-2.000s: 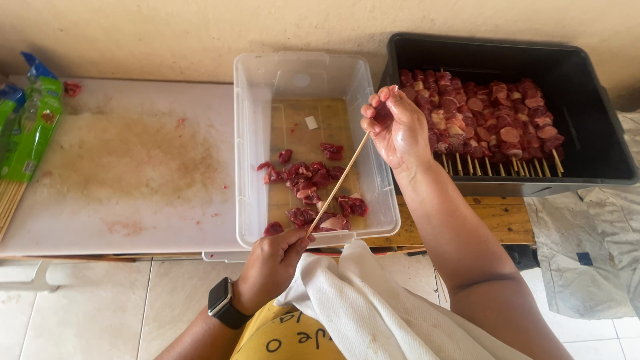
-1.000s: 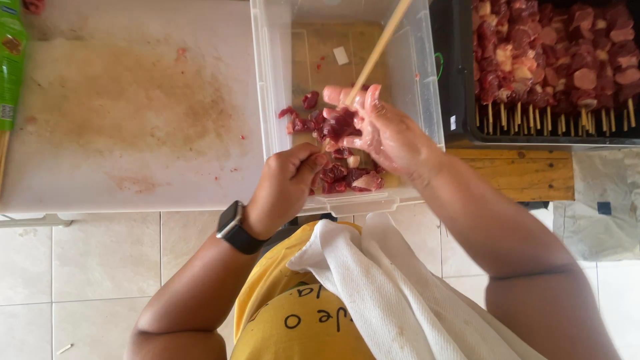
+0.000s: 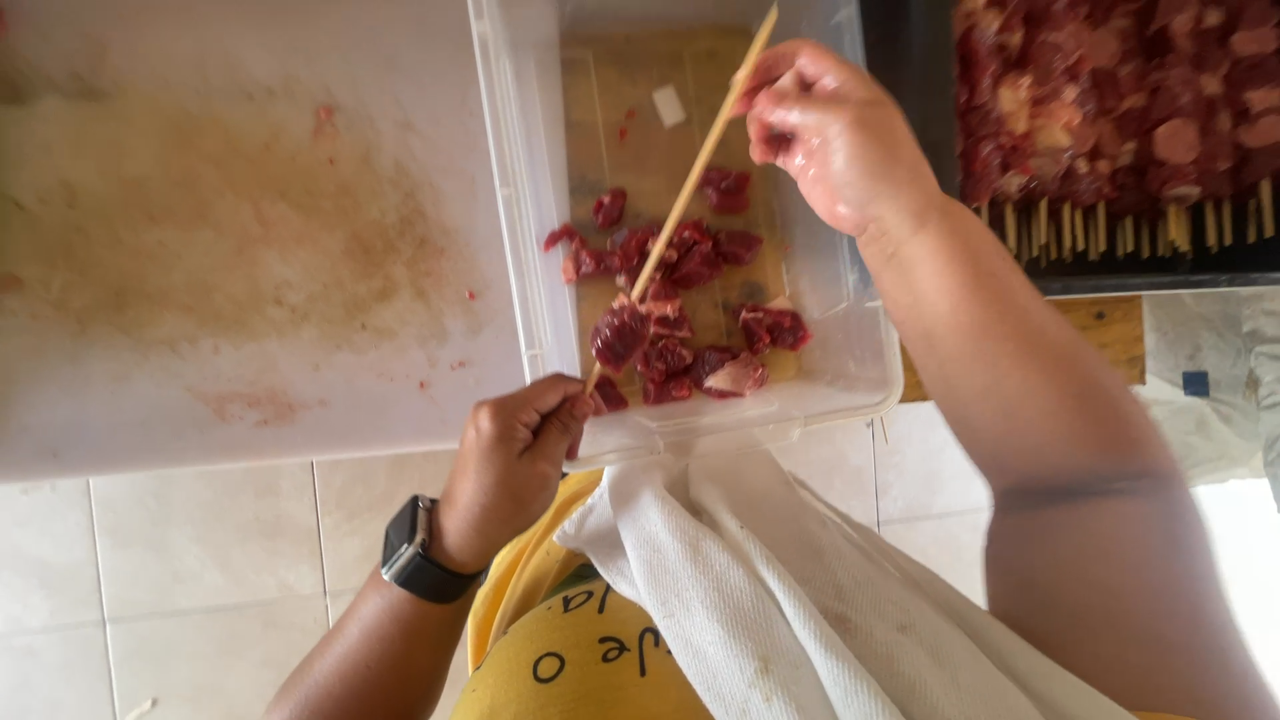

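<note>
My left hand pinches the lower end of a wooden skewer over the near left corner of a clear plastic tub. A chunk of raw red meat is threaded on the skewer just above those fingers. The skewer slants up to the right, its tip near the top of the view. Beside its upper part is my right hand, fingers bent, with fingertips at or just behind the stick; whether they grip it cannot be told. Loose raw meat pieces lie in the tub beneath.
A stained white cutting board lies left of the tub. To the right, a black tray holds rows of meat skewers. A white cloth hangs over my front, below the tub. A wooden surface shows under the black tray.
A meat chunk now sits on the skewer, which was bare two seconds ago. My right hand has moved from low over the meat up toward the skewer's tip. The view has shifted closer.
</note>
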